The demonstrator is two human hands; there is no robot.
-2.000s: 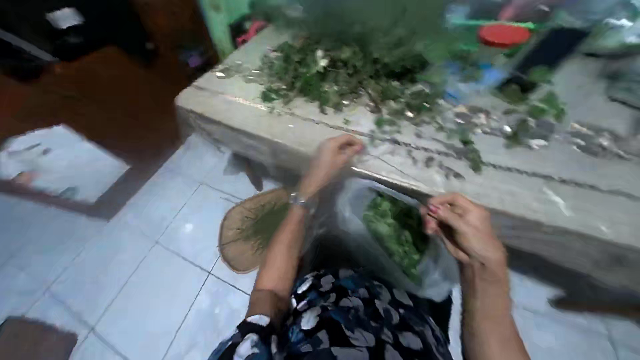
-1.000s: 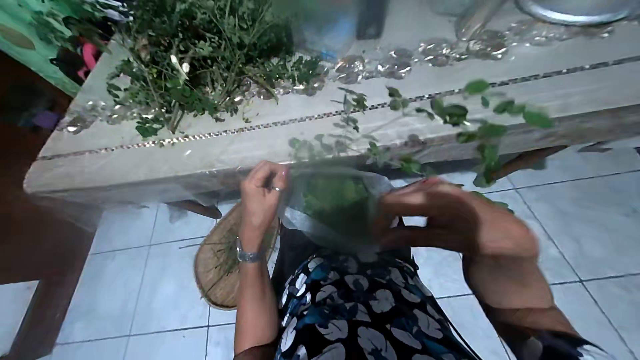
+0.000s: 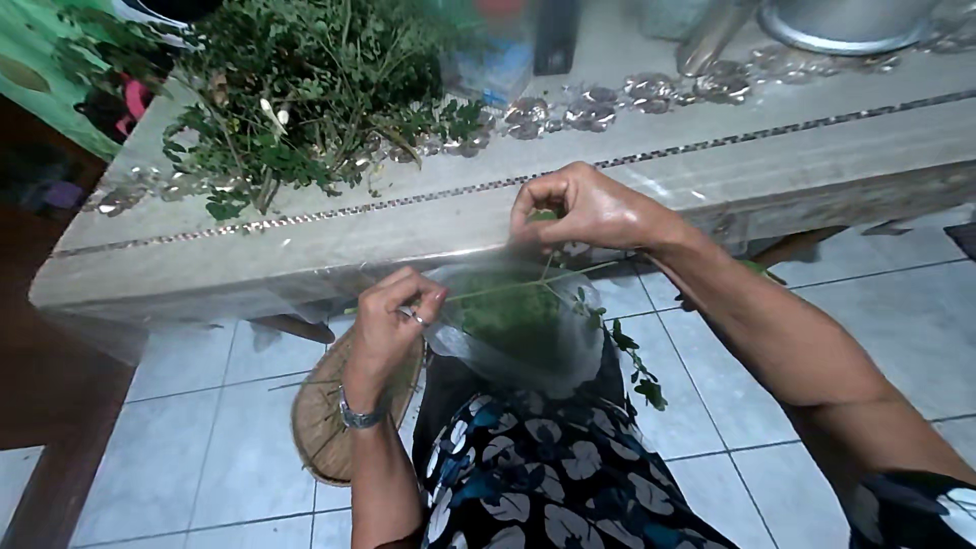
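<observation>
My left hand (image 3: 400, 313), with a ring and a wristwatch, pinches the thin green stem (image 3: 503, 288) of a leafy sprig. That stem runs to the right above a clear plastic bag (image 3: 457, 343) on my lap, which holds a mass of green leaves (image 3: 515, 316). My right hand (image 3: 560, 210) has its fingertips closed on small leaves of the sprig near the table edge. Other leaves of the sprig (image 3: 640, 374) hang down at the bag's right side. A large heap of leafy branches (image 3: 305, 91) lies on the table at the upper left.
A table (image 3: 366, 236) with a clear plastic cover crosses in front of me. At its back stand a metal pot or basin (image 3: 846, 46), a dark object (image 3: 555, 38) and a plastic container (image 3: 492, 72). A woven tray (image 3: 320, 427) with thin stems sits low at my left.
A leafy sprig seen over the table edge a second ago now lies across the bag, its leaves hanging at the right. My right hand has moved up to the table edge. The view has shifted.
</observation>
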